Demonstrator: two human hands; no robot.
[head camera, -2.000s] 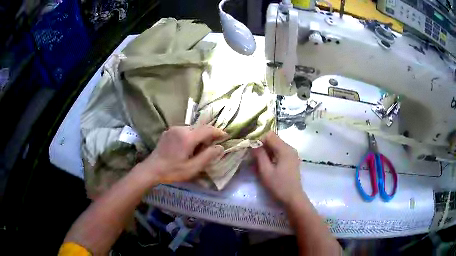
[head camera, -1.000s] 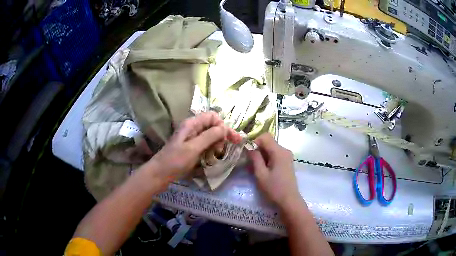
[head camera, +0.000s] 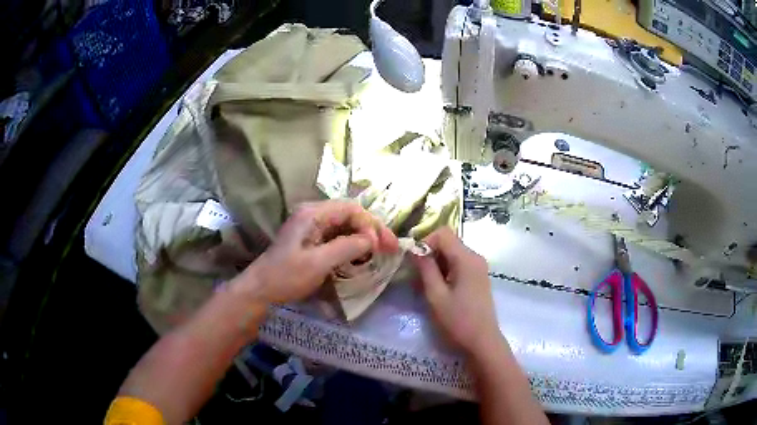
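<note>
The olive-khaki garment (head camera: 274, 141) lies bunched on the table left of the needle, with off-white striped lining (head camera: 178, 183) on its left side and a small white label (head camera: 214, 216). My left hand (head camera: 319, 253) pinches a fold of the cloth, thumb and fingertips together. My right hand (head camera: 452, 278) pinches a small pale edge of the same cloth, just right of my left fingertips. A striped corner hangs below my left hand. The cloth lies beside the presser foot area (head camera: 490, 199); whether any is under the foot cannot be told.
The sewing machine (head camera: 581, 100) stands at the right, its lamp (head camera: 396, 54) left of the head. Scissors (head camera: 622, 307) with blue and pink-red handles lie right of my right hand. A cream tape (head camera: 614, 228) trails under the arm. Ruler tape (head camera: 373, 357) runs along the front edge.
My left hand has moved slightly toward my right fingertips and now pinches the cloth close beside them. The striped corner has shifted a little. My right hand has hardly moved.
</note>
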